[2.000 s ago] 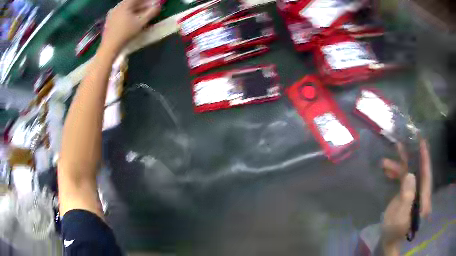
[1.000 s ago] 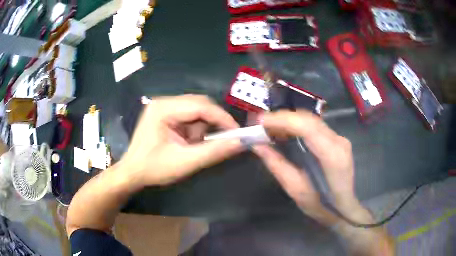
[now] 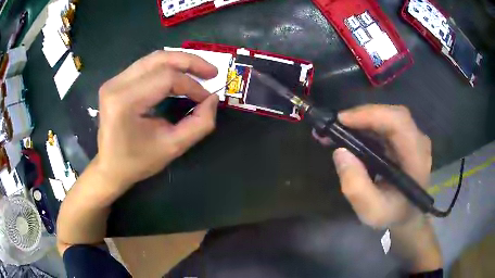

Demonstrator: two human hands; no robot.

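Observation:
An open red phone assembly point(image 3: 271, 106) lies in front of me, its dark screen area to the right. A white LCD module point(image 3: 209, 61) covers its left part, with the orange-gold flex tail point(image 3: 234, 81) on the board. My left hand point(image 3: 157, 108) pinches thin solder wire point(image 3: 220, 89) between thumb and finger, its end near the flex tail. My right hand point(image 3: 382, 163) holds the black soldering iron point(image 3: 363, 149) like a pen; its barrel points left over the dark screen area, its tip near the flex tail.
A red rear housing point(image 3: 374, 43) and another phone assembly point(image 3: 445, 35) lie at the upper right, and one more point(image 3: 201, 8) at the top. White LCD modules point(image 3: 66, 76) lie at the left, beside white stacks point(image 3: 19, 103) and a small fan point(image 3: 21, 225). The iron's cord point(image 3: 461, 187) hangs right.
My hands have moved apart from the white piece they held together. A white module now lies on the nearest phone assembly. The iron now points at its flex area, and the view has shifted.

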